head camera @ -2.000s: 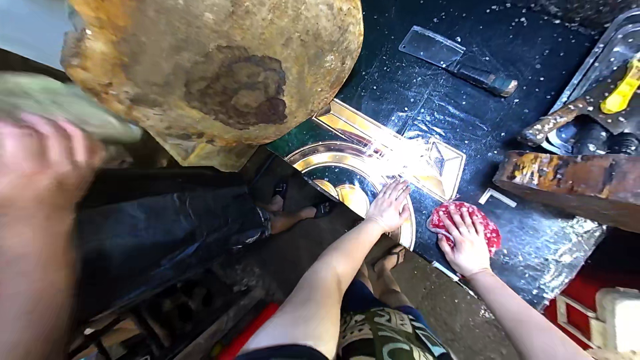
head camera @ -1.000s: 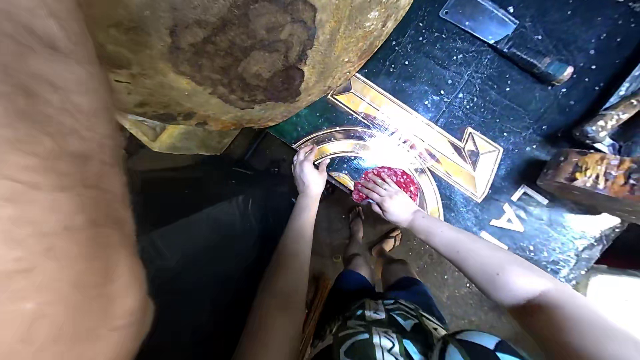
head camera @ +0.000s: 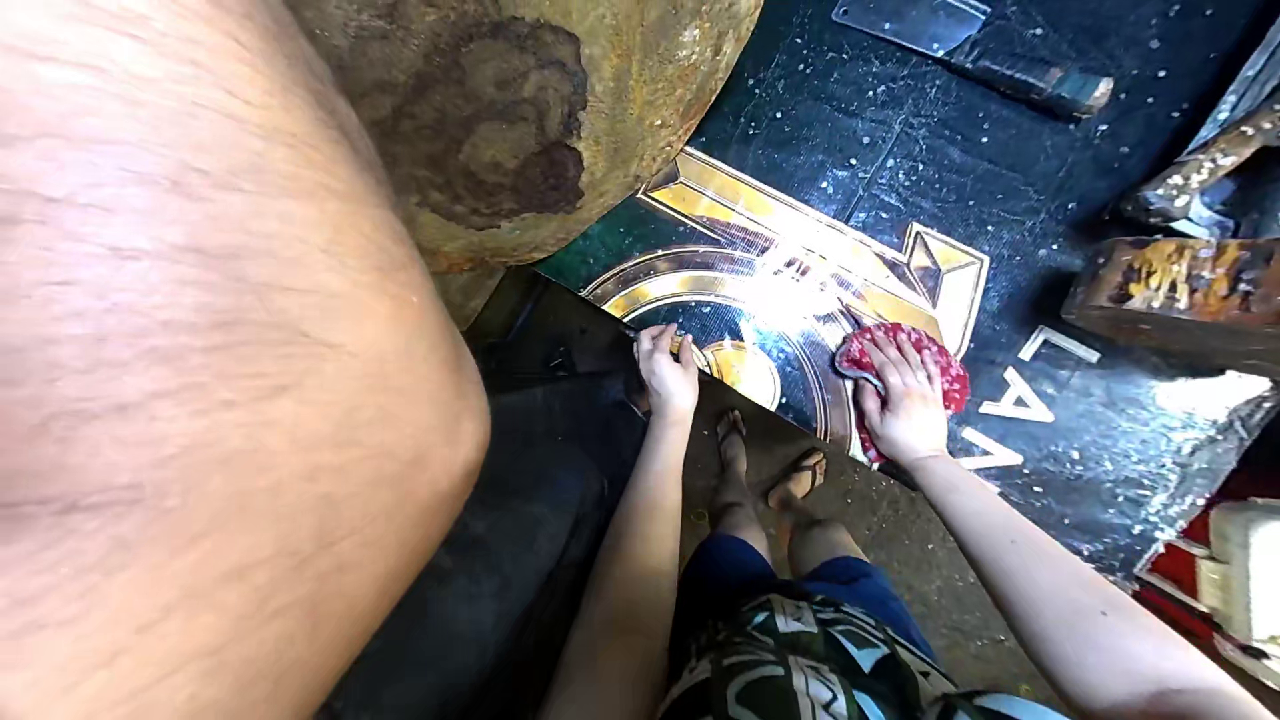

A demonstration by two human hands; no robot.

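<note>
My right hand [head camera: 905,405] presses a crumpled red cloth with white flecks [head camera: 948,378] against a glossy dark sheet [head camera: 1000,190] that bears a printed gold-edged design [head camera: 740,375] and white letters. The cloth bunches under the palm, and part of it hangs toward the sheet's near edge. My left hand [head camera: 668,372] is at that near edge, left of the round gold shape, its fingers bent; whether they grip the edge cannot be seen. Strong glare [head camera: 795,280] covers the middle of the design.
A cleaver [head camera: 915,20] lies on the sheet's far part. At the right are a paint-stained wooden block [head camera: 1180,290] and a white container [head camera: 1245,570]. A large stained, rounded block [head camera: 640,90] overhangs the sheet at upper left. Another person's bare arm [head camera: 220,380] fills the left side.
Since one second ago, my right hand has moved right across the design with the red cloth. Two seconds ago my left hand lay flat on the design; now it is at the edge.
</note>
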